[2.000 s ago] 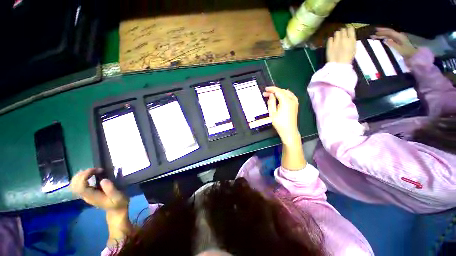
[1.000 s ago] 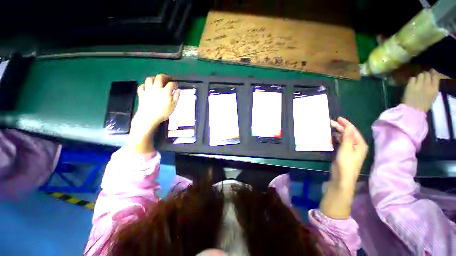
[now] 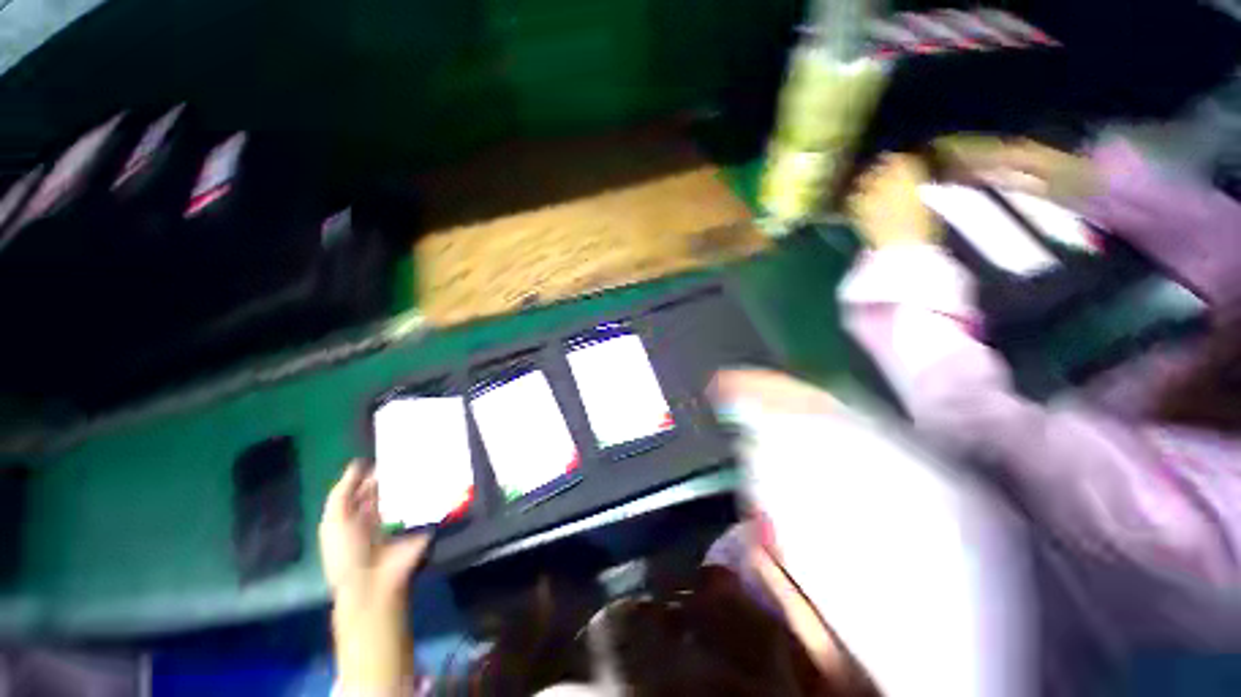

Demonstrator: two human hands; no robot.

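Observation:
A dark four-slot foam tray point(image 3: 701, 347) lies in front of me. Three lit white smartphones sit in it: left point(image 3: 425, 463), middle point(image 3: 524, 433) and right point(image 3: 619, 388), with red and green marks at their lower edges. The rightmost slot holds no phone. My right hand point(image 3: 769, 395), blurred, holds a smartphone point(image 3: 885, 545) raised close to the camera, its large white screen blurred. My left hand point(image 3: 365, 538) is at the tray's left front corner, thumb and fingers apart around it; whether it grips the tray cannot be told.
A dark phone point(image 3: 267, 507) lies alone on the green mat, left of the tray. A wooden board point(image 3: 585, 232) and a yellow-green wrapped post point(image 3: 817, 136) are behind. A neighbour's pink sleeves point(image 3: 953, 327) and hands work over another phone tray at right.
The phone from the tray's rightmost slot is now up in my right hand. My left hand has moved from the leftmost phone's top to the tray's front corner. The view has tilted and shifted.

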